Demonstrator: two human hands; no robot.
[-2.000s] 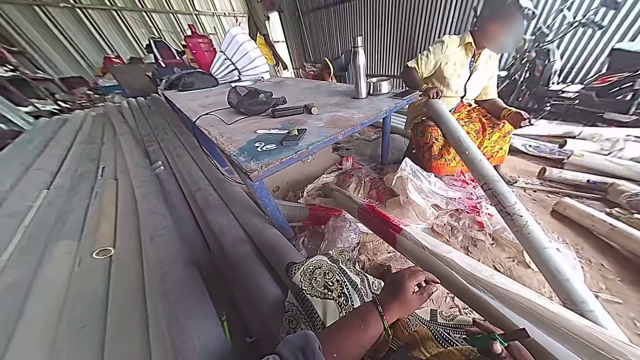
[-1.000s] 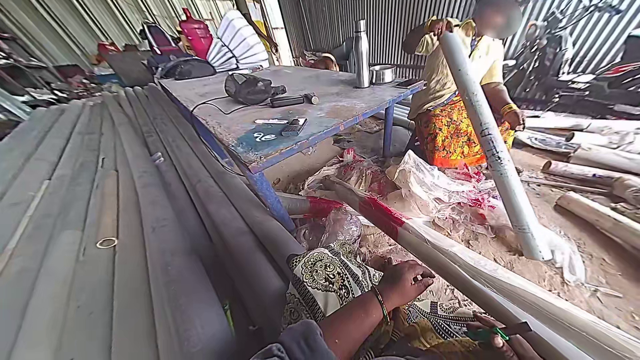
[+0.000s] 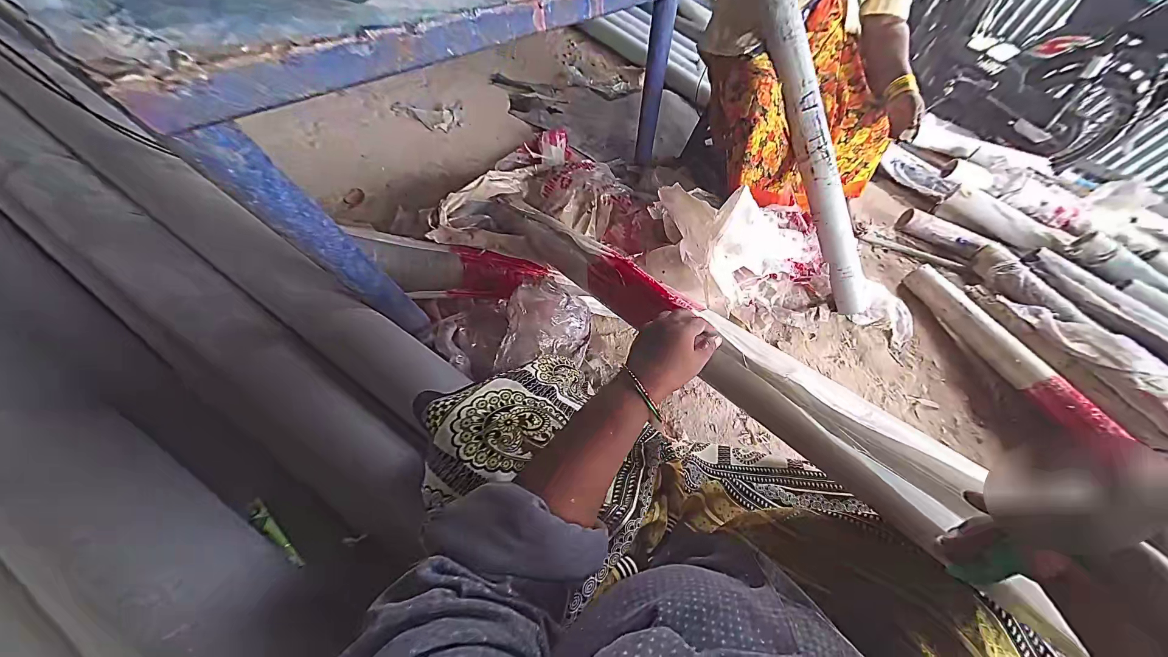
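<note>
A long grey pipe [image 3: 776, 392] in loose clear plastic wrap [image 3: 821, 388] with a red band [image 3: 634, 287] slants across in front of me. My left hand [image 3: 673, 351], wearing thin bangles, is over the pipe just below the red band. Its fingers are curled, and whether they pinch the wrap is hidden. At the lower right, my right hand [image 3: 1049, 570] is blurred by motion. It is closed around a green tool [image 3: 990, 558] beside the pipe's near end; the tool's shape is unclear. Patterned cloth [image 3: 511, 420] covers my lap.
Large grey pipes [image 3: 228, 301] lie along my left, beside a blue metal table frame [image 3: 292, 219]. Crumpled plastic [image 3: 730, 237] is heaped beyond the pipe. A person [image 3: 785, 119] is behind an upright pipe [image 3: 812, 146]. More wrapped pipes [image 3: 1049, 292] lie at right, with a motorcycle [image 3: 1049, 82] behind.
The view has tilted down. My left hand has moved up along the pipe to the red band. The other person's pipe stands more upright than two seconds ago.
</note>
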